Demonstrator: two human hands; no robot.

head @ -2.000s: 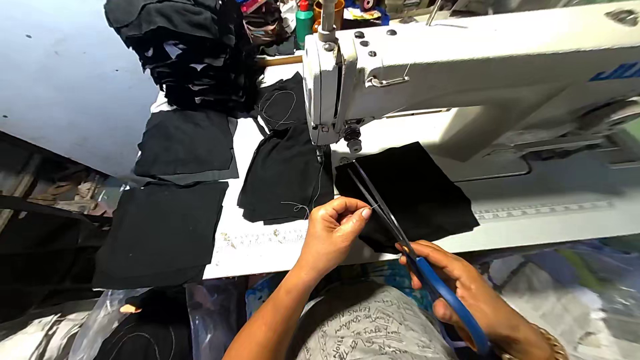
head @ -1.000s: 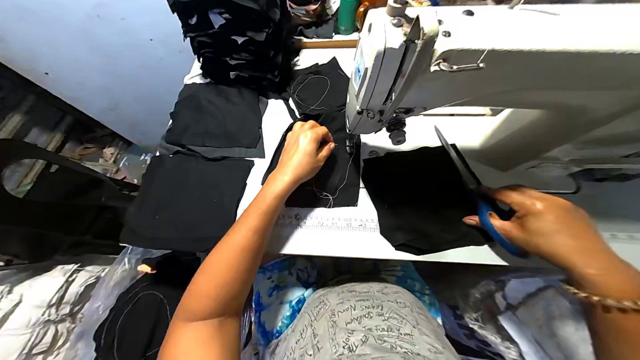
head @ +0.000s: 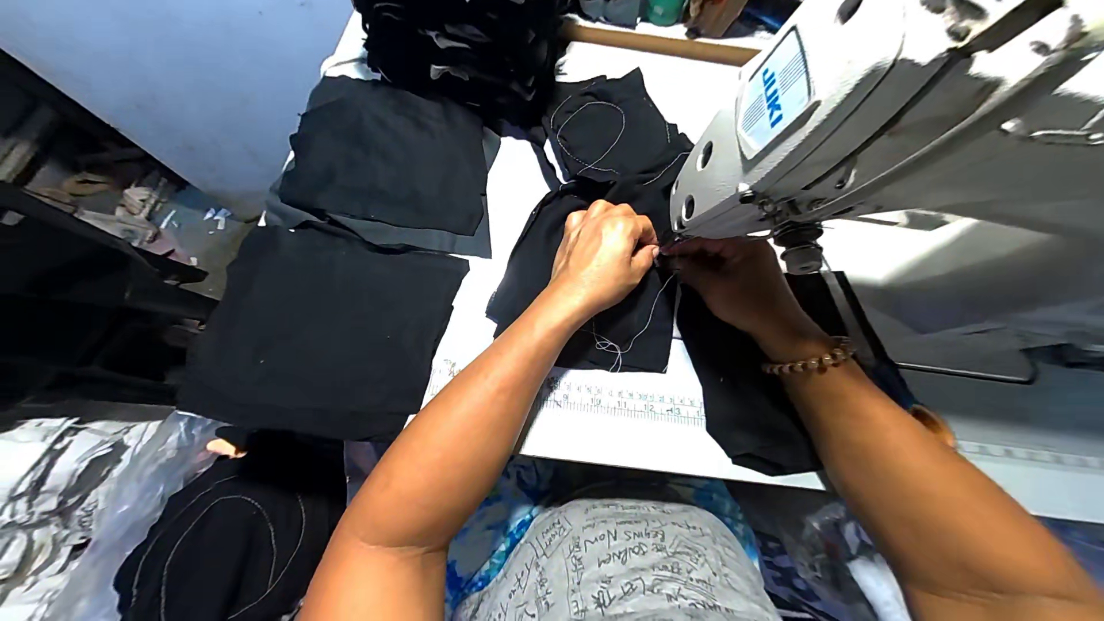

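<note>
My left hand (head: 606, 250) pinches something small, perhaps thread or a fabric edge, over a stack of black fabric pieces (head: 535, 267) beside the sewing machine's head (head: 802, 112). My right hand (head: 729, 280) meets it fingertip to fingertip, close to the needle area, which the machine and my fingers hide. Loose white thread (head: 614, 347) lies on the stack's lower part. Under my right wrist rests another black fabric piece (head: 750, 397). The scissors are mostly hidden by my right forearm; part of an orange-brown handle (head: 934, 424) seems to show beside it.
Two piles of black fabric, an upper (head: 388, 159) and a lower (head: 319, 328), lie at the left. A tall heap of black pieces (head: 466, 52) stands behind. A printed measuring tape (head: 625, 404) runs along the table front. More black cloth (head: 233, 535) hangs below left.
My right hand has let go of the blue-handled scissors and moved left to the needle area. My left hand remains over the middle stack. The view has shifted closer to the machine head.
</note>
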